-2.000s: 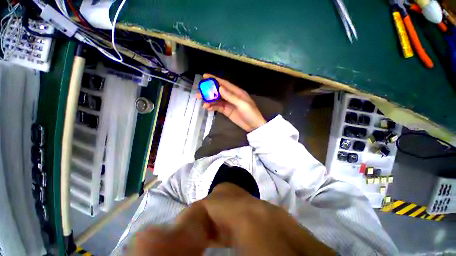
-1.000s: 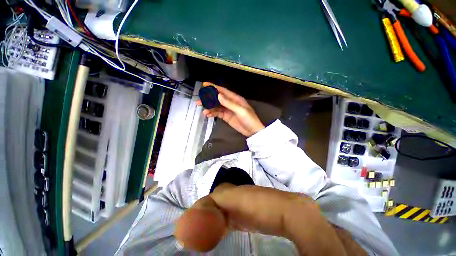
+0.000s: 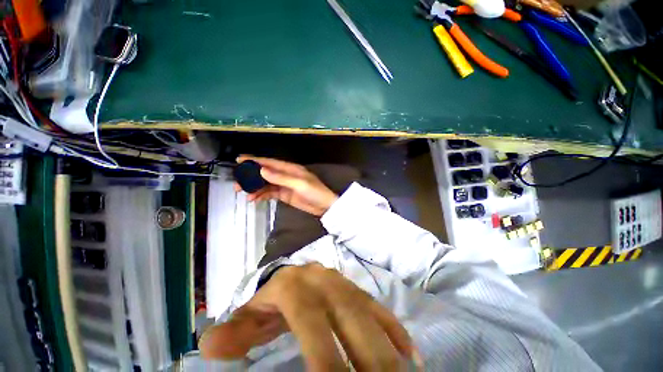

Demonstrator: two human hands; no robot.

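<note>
My right hand (image 3: 291,186) is held below the front edge of the bench, in the left-middle of the picture. Its fingertips grip a dark rounded smartwatch module (image 3: 249,176) by its edge; no lit screen shows. A thin pale line runs from the left up to near the module; I cannot tell if it touches. My left hand (image 3: 312,320) is large, close to the camera and partly blurred at the bottom. Its fingers are apart and cut off by the lower edge, and I see nothing held in it.
Tweezers (image 3: 361,41), orange-handled cutters (image 3: 476,49) and blue-handled pliers (image 3: 545,54) lie on the green mat (image 3: 254,73). A watch on a white cable (image 3: 116,43) is at upper left. A white tray of modules (image 3: 480,240) is below the bench at right. Plastic trays (image 3: 131,254) stand at left.
The view has shifted, so the bench tools appear further left. The module's screen was lit two seconds ago and is dark now. My left hand's fingers now show spread, close to the camera.
</note>
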